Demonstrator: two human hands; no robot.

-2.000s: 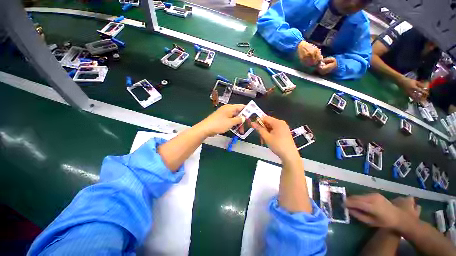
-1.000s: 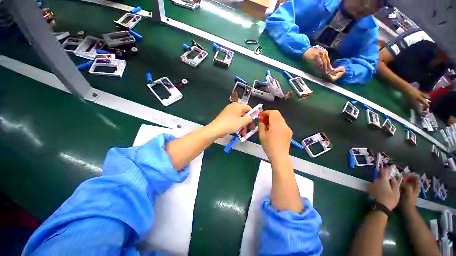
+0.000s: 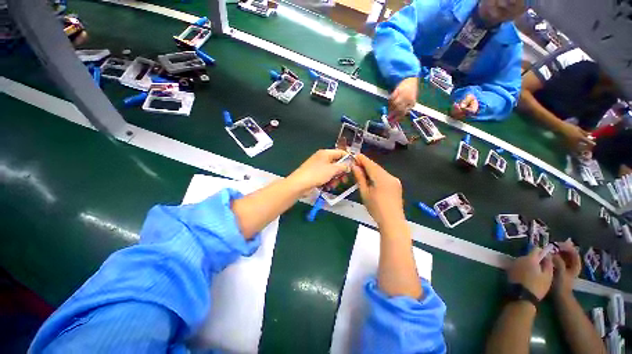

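Note:
My left hand (image 3: 324,168) grips the upper left part of a white rectangular housing (image 3: 341,196) in the middle of the view, above the near belt rail. My right hand (image 3: 374,181) has its fingers at the housing's top edge, touching or nearly touching the left fingertips. Reddish-brown bits show inside the frame, too blurred to name. A blue battery (image 3: 316,208) hangs below the housing, towards me. My fingers hide the top of the housing.
Housings with blue batteries, such as one at the left (image 3: 250,136), lie on the dark green belt (image 3: 208,104) between pale rails (image 3: 450,242). A person in a blue smock (image 3: 457,48) reaches onto the belt opposite. Another person's hands (image 3: 540,269) work at the right. A grey upright (image 3: 69,76) stands left.
The housing in my hands has turned from edge-on to more open towards me. Belt units have shifted right. The person opposite has reached one hand down to the belt.

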